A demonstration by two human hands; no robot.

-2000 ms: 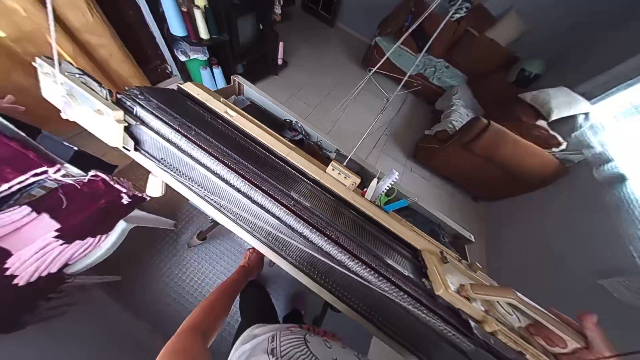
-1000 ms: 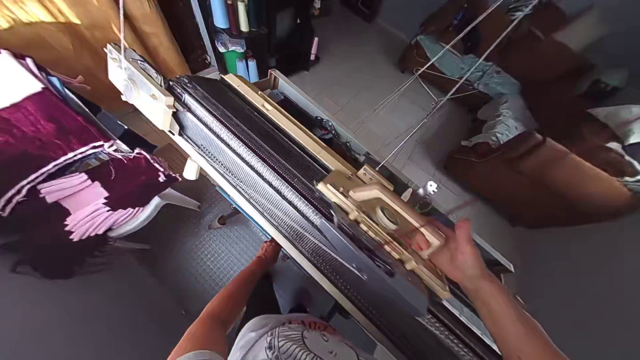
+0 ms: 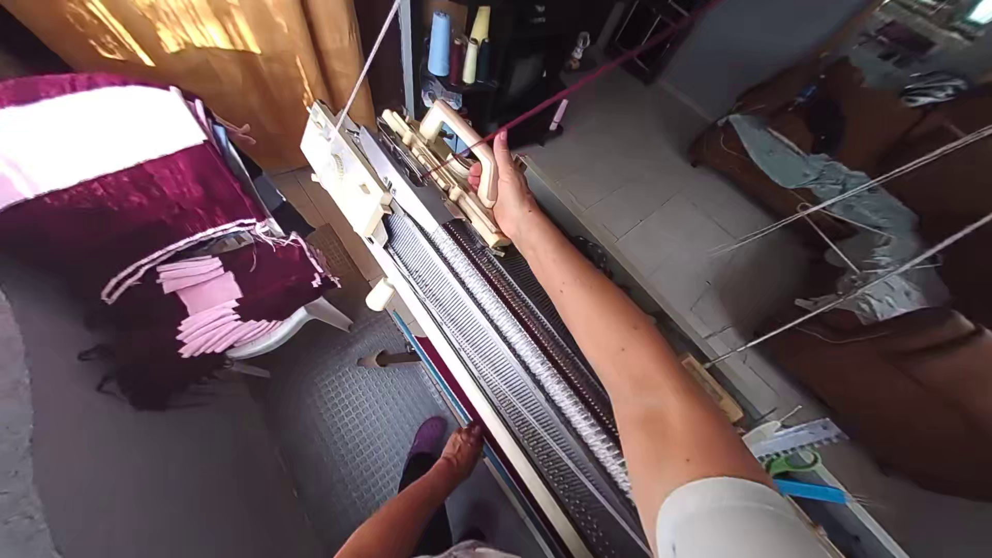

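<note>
A knitting machine with a long needle bed (image 3: pixel 496 349) runs diagonally through the view. My right hand (image 3: pixel 504 186) grips the handle of the cream carriage (image 3: pixel 457 182), which sits near the bed's far left end. Beside it is a second cream carriage (image 3: pixel 345 174), untouched. White knitting (image 3: pixel 535 353) lies along the needles. A dark red yarn (image 3: pixel 597 74) runs taut from the carriage up to the upper right. Below the bed, my left hand (image 3: pixel 463 449) is at the lower front edge by a strip of maroon fabric (image 3: pixel 449 372); its fingers are partly hidden.
At the left, maroon, white and pink knitted pieces (image 3: pixel 209 302) lie on a white plastic chair (image 3: pixel 287 329). Yarn cones (image 3: pixel 439 46) stand on a shelf behind. Green-handled scissors (image 3: pixel 790 463), a blue tool (image 3: pixel 810 490) and a white comb (image 3: pixel 798 438) lie at right. A brown sofa (image 3: pixel 876 372) stands beyond.
My right hand has slid the carriage along the bed from the right end to the far left end. The left hand remains low at the front. The view has swung left.
</note>
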